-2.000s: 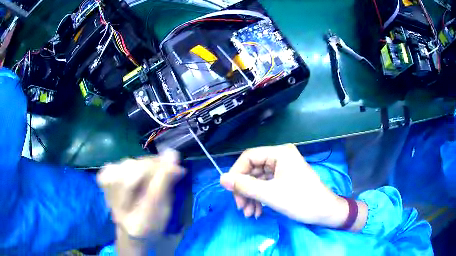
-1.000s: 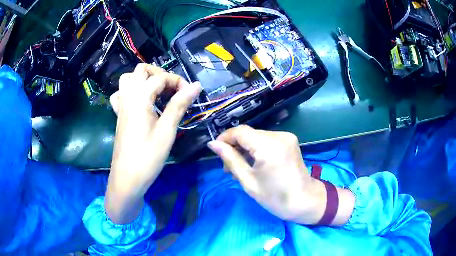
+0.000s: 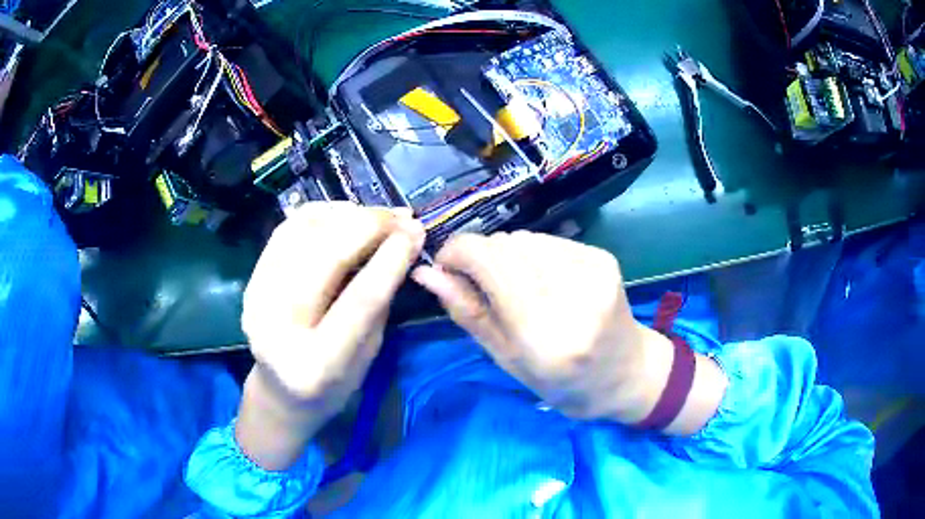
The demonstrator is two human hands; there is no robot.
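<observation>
An open black device unit lies in front of me, with a blue main board at its right end. A wire harness of thin coloured wires runs along its near edge. My left hand is at the unit's near left corner, thumb and forefinger pinched at the harness; the fingers hide what they hold. My right hand pinches a white cable tie just below the edge; only a short bit shows. The fingertips of both hands nearly touch.
Diagonal cutters lie on the green bench mat to the right of the unit. Another open unit lies at the left, and one more at the far right. A blue sleeve of another person shows at the left edge.
My left hand has come from below the bench edge to the unit's near edge. My right hand has moved up to it with the tie, and the hands are now closer together.
</observation>
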